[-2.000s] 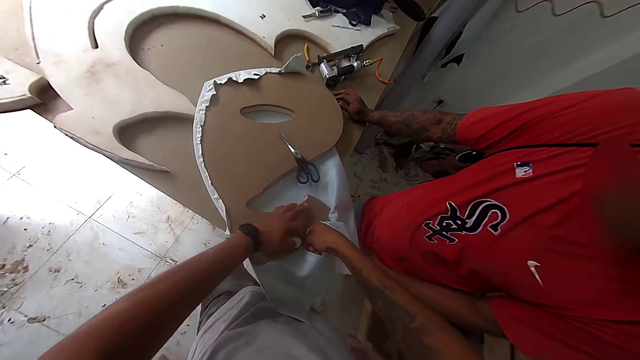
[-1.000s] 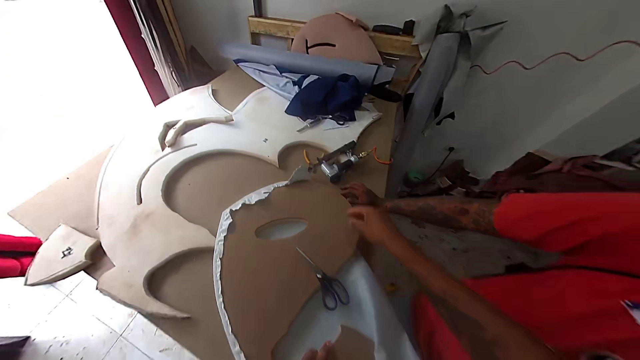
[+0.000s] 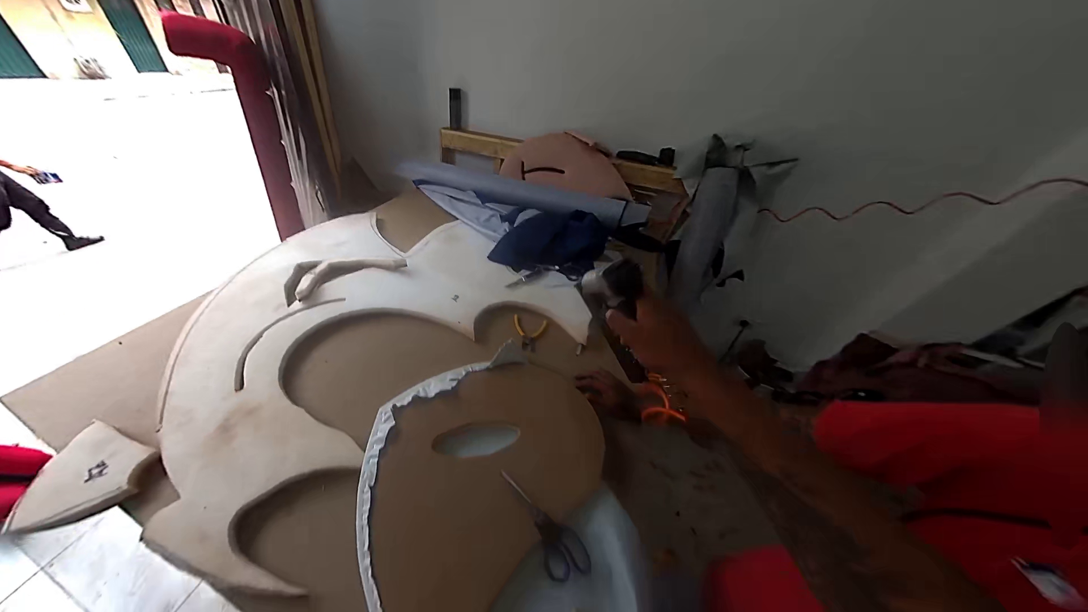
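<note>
In the head view my right hand [image 3: 650, 336] is closed on a blurred pneumatic staple gun [image 3: 614, 280], raised near the table's far right edge. My left hand is out of view. Closer to me lies a brown board panel [image 3: 476, 501] with an oval opening; pale fabric [image 3: 369, 484] is folded and gathered along its left and upper edge. Scissors [image 3: 557, 544] rest on the panel's lower right, partly over loose pale fabric [image 3: 612, 544]. Beyond the panel's top lie pliers with yellow handles [image 3: 529, 331].
A co-worker's hand [image 3: 605, 393] touches the panel's right side, by an orange hose [image 3: 663, 414]. A large cream padded cutout [image 3: 212, 391] covers the left. Behind are dark blue cloth [image 3: 552, 242], a grey roll [image 3: 527, 191] and a wall. A person's legs [image 3: 38, 208] show outside.
The staple gun has left the board beside the pliers and is now up in my right hand. My left hand has dropped out of view. The view has swung up toward the wall and doorway.
</note>
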